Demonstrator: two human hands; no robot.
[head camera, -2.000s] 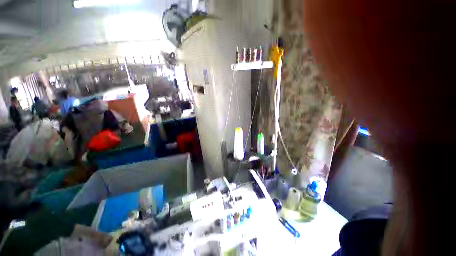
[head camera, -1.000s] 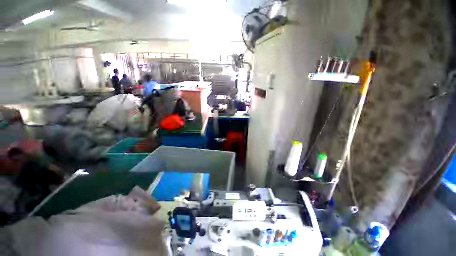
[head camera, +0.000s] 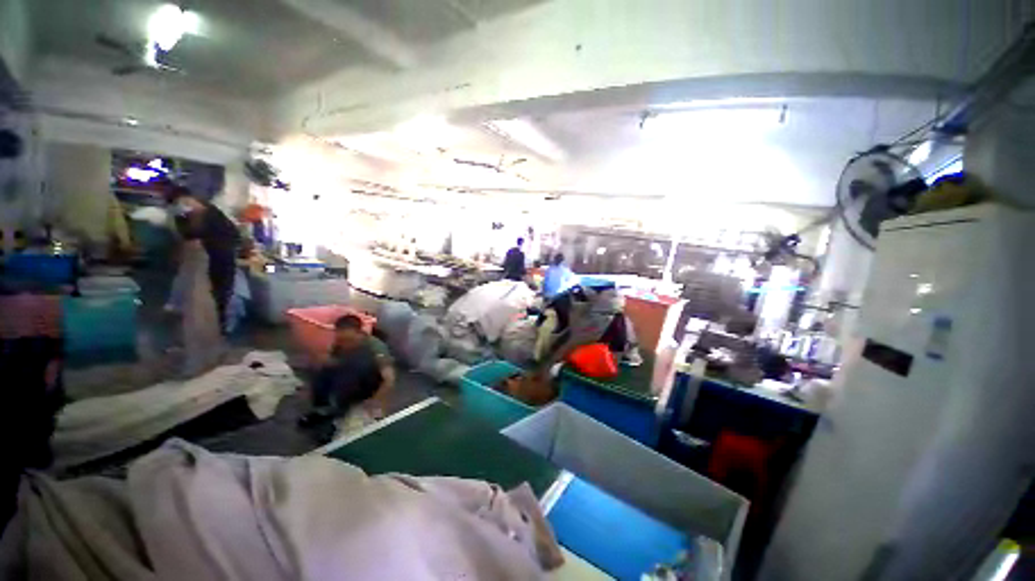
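Observation:
A large heap of pinkish-beige fabric (head camera: 272, 516) lies in folds across the lower left, nearest in front of me. Its right end reaches the dark green surface (head camera: 443, 454). A small part of the sewing machine (head camera: 695, 562) shows blurred at the bottom edge. The rest of the machine is out of the picture. Neither my left hand nor my right hand is in view.
A grey storage bin (head camera: 641, 454) with a blue sheet (head camera: 619, 528) stands behind the table. A person (head camera: 354, 375) crouches beyond the green surface, near pale cloth (head camera: 170, 403). Another person (head camera: 210, 255) stands farther left. A tall white cabinet (head camera: 908, 397) is at right.
The view has swung left and up. The machine head, phone, thread stand and bottle have left the picture. More fabric and the crouching person now show. The large dark red blur from earlier is gone.

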